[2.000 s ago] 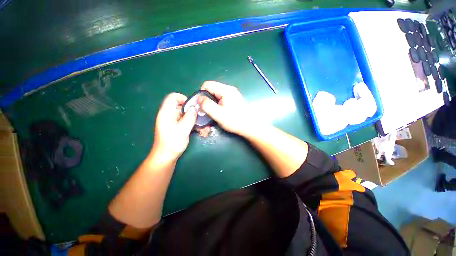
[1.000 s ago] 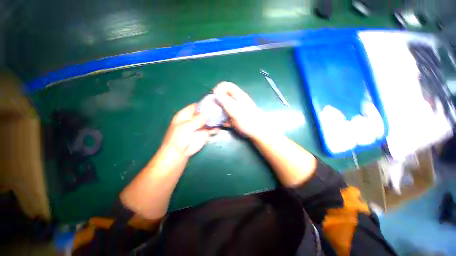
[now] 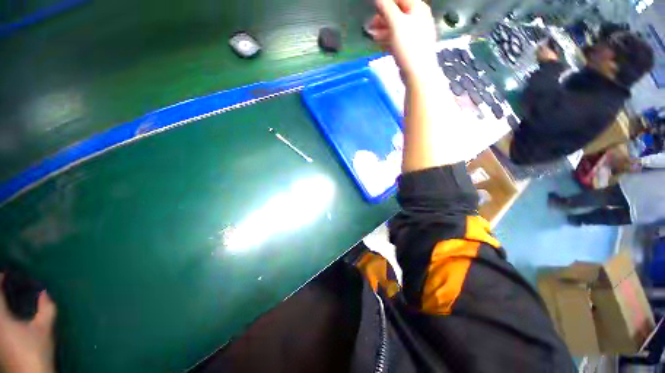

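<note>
My right hand (image 3: pixel 402 28) is stretched over the green strip beyond the blue line, with its fingertips at a small dark unit (image 3: pixel 370 29); I cannot tell if it grips it. My left hand (image 3: pixel 28 336) is at the far lower left, cut off by the edge. Its fingers are around or against black housings (image 3: pixel 20 290), and its grip is unclear. Two units, one with a pale face (image 3: pixel 244 44) and one dark (image 3: pixel 329 39), stand apart on the strip. White discs (image 3: pixel 379 172) lie in the blue tray (image 3: pixel 341 109), partly hidden by my right forearm.
A silvery pen-like tool (image 3: pixel 293 146) lies left of the tray on the green bench (image 3: pixel 146 240). Black round pieces (image 3: pixel 467 80) lie on a white sheet beyond my arm. A person in dark clothes (image 3: pixel 565 109) is at right. An open carton (image 3: pixel 598 306) is lower right.
My hands have parted: the right moved up and right to the strip, the left down and left to the housings. The housing and disc they held together are gone from between them. The view has shifted right.
</note>
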